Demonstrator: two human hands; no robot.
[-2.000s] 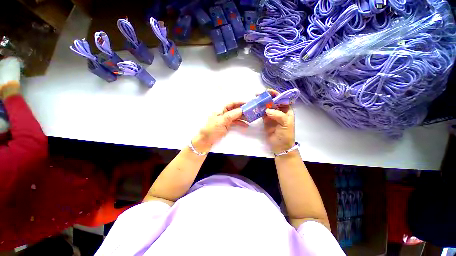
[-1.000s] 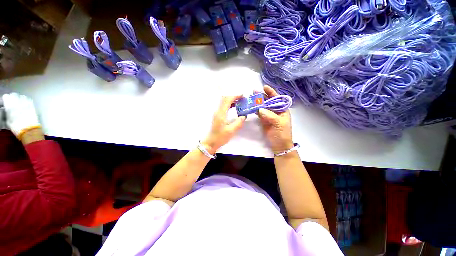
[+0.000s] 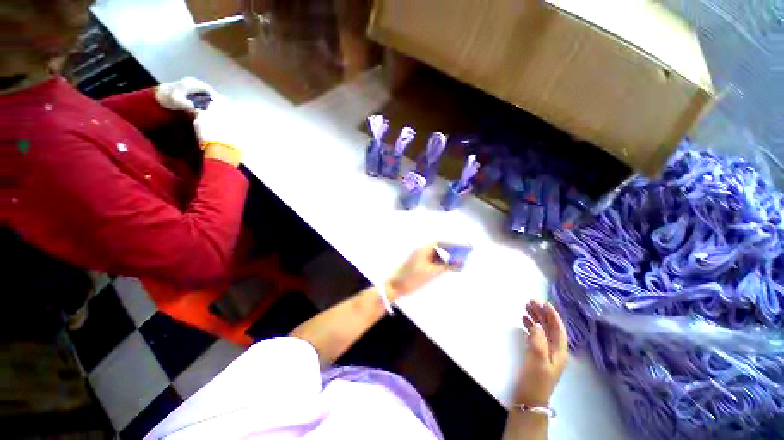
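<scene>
My left hand (image 3: 422, 268) holds a small dark blue-purple sleeve (image 3: 456, 254) over the white bench; a pale bit shows at its near end, too blurred to tell more. My right hand (image 3: 543, 342) is apart from it, empty, with fingers spread, beside the cable heap. Several sleeved cables (image 3: 434, 153) with lilac loops sticking out stand further back, and one short one (image 3: 413, 191) is nearer. The big heap of purple cables (image 3: 688, 258) in a clear bag lies at the right.
A large brown carton (image 3: 542, 69) is at the back, with loose sleeves (image 3: 535, 203) before it. A person in red (image 3: 129, 180) with white gloves works at the left, holding a small dark item. An orange stool (image 3: 215, 314) stands on the checkered floor. The white bench (image 3: 318, 185) runs diagonally.
The view has swung left. My right hand has let go of the sleeved cable and moved away; my left hand keeps hold. The neighbour's gloved hands are now together around a small item.
</scene>
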